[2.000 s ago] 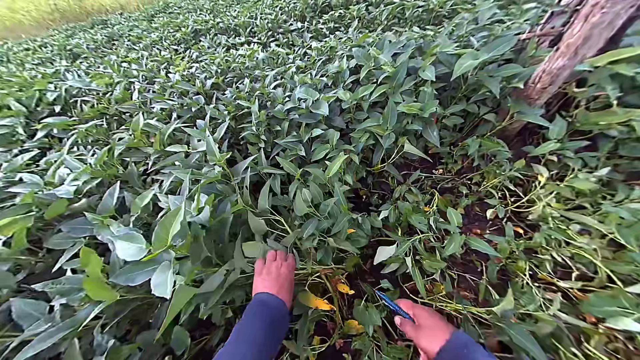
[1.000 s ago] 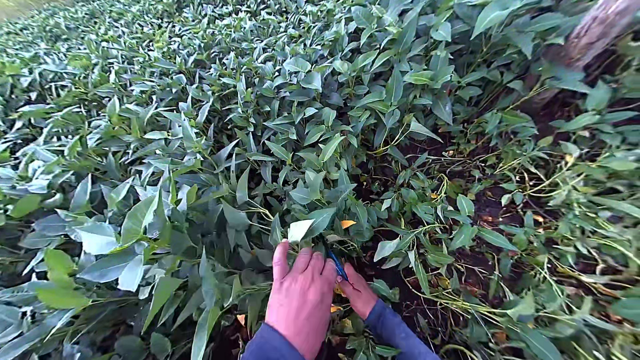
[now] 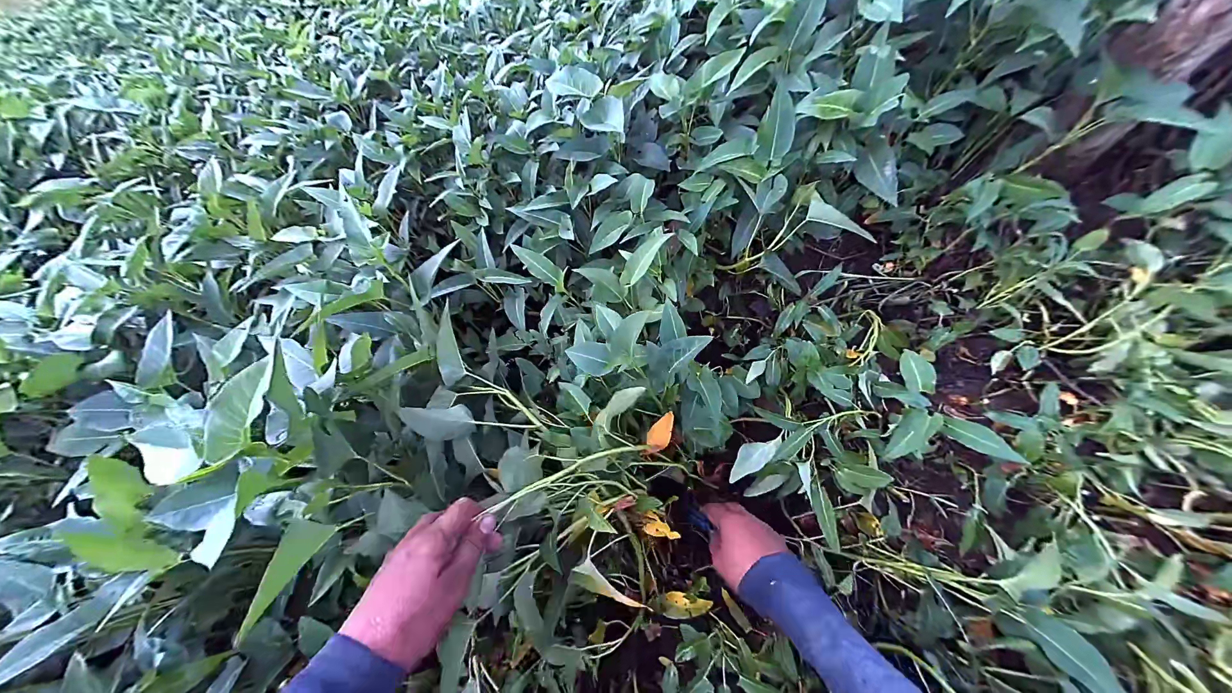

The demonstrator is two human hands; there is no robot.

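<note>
Green stems (image 3: 568, 474) of a leafy plant run from the fingers of my left hand (image 3: 428, 582), which pinches them at the lower middle of the view. My right hand (image 3: 743, 544) is closed around a blue-handled tool (image 3: 695, 520), low among the plants to the right. The tool's far end is hidden in shade and leaves, so its kind cannot be told. Between the two hands lie yellowed leaves (image 3: 659, 526) and thin stems. One orange leaf (image 3: 660, 432) stands just above them.
Dense arrow-shaped green foliage (image 3: 539, 192) fills the left and far side. To the right, trailing vines (image 3: 962, 577) lie over dark soil (image 3: 962, 371). A weathered wooden trunk or post (image 3: 1169, 43) stands at the upper right.
My left hand has moved left, away from my right hand, and now holds stems. One second ago the two hands were close together. My right hand has stayed on the blue tool.
</note>
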